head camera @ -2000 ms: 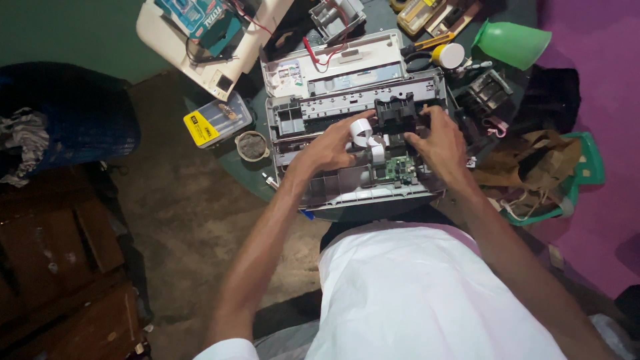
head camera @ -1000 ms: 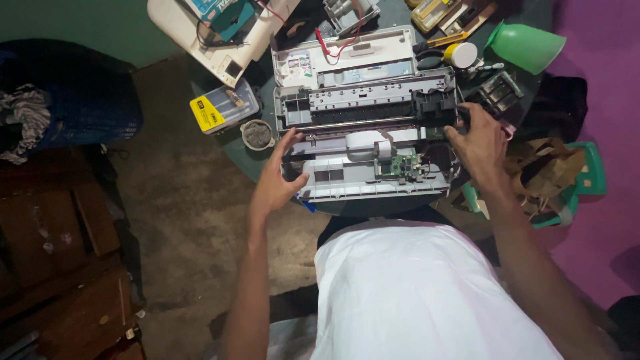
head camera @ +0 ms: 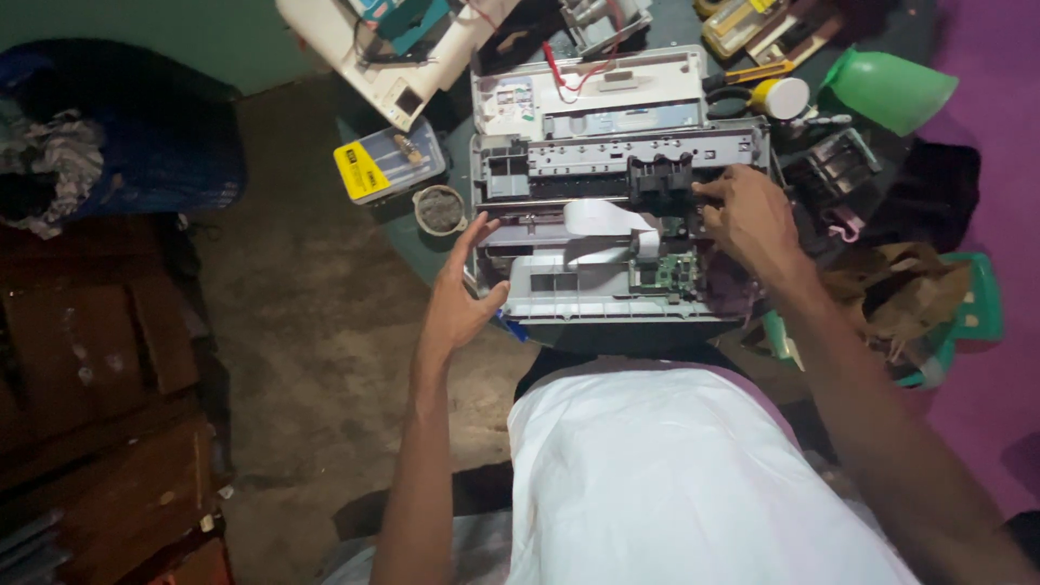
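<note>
An opened inkjet printer body (head camera: 569, 305) lies on the round table in front of me. My left hand (head camera: 465, 301) rests at its left edge, fingers apart, with nothing held. My right hand (head camera: 749, 218) is over the right part of the printer, fingertips beside the black ink carriage (head camera: 660, 180); whether they grip anything is hidden. A white ribbon cable (head camera: 601, 218) curls from near the carriage down to the green circuit board (head camera: 670, 275). Behind the carriage runs a perforated metal rail (head camera: 601, 156).
Around the printer are a detached white cover (head camera: 626, 81), a plastic case with a yellow label (head camera: 361, 171), a small bowl of grey material (head camera: 439, 210), a yellow-handled cutter (head camera: 760, 73), a green cup (head camera: 890, 89) and a black plastic part (head camera: 833, 169). A green basket (head camera: 979, 296) stands right of the table.
The black carriage was between both hands, then at the rail's right end; it now sits further left. My right hand has moved inward from the printer's right edge, and my left hand stays at the left edge.
</note>
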